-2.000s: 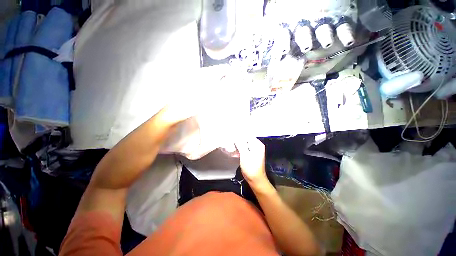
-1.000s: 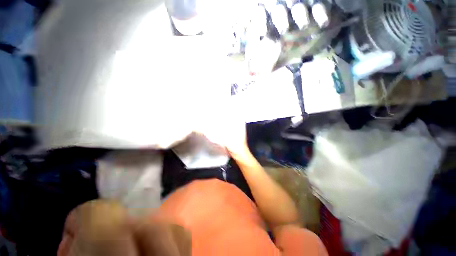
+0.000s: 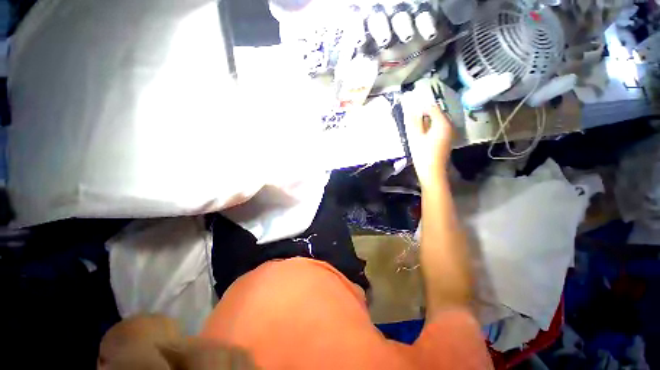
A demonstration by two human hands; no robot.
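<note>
A large white cloth panel [image 3: 65,108] covers the table at the left and hangs over the front edge; its right part is washed out by glare. A smaller pale cloth end [image 3: 286,217] hangs over my dark-clothed lap. My right hand [image 3: 433,134] is over the table right of the dark strap [image 3: 400,123], fingertips close to the teal-green snips [image 3: 440,97]. Glare hides whether it grips them. A blurred skin-coloured shape [image 3: 141,343] at the lower left edge belongs to my left arm or hand; its fingers cannot be made out.
The overlock machine shows a row of pale tension knobs [image 3: 402,26]. A white fan [image 3: 510,50] with a looped cable stands to the right. White cut pieces [image 3: 521,238] lie over a red crate [image 3: 546,336] right of my lap. Thread tails [image 3: 409,253] hang near it.
My right hand has left the cloth at the table's front edge and moved right toward the snips. My left arm has withdrawn from the cloth to the lower left. The view has shifted right.
</note>
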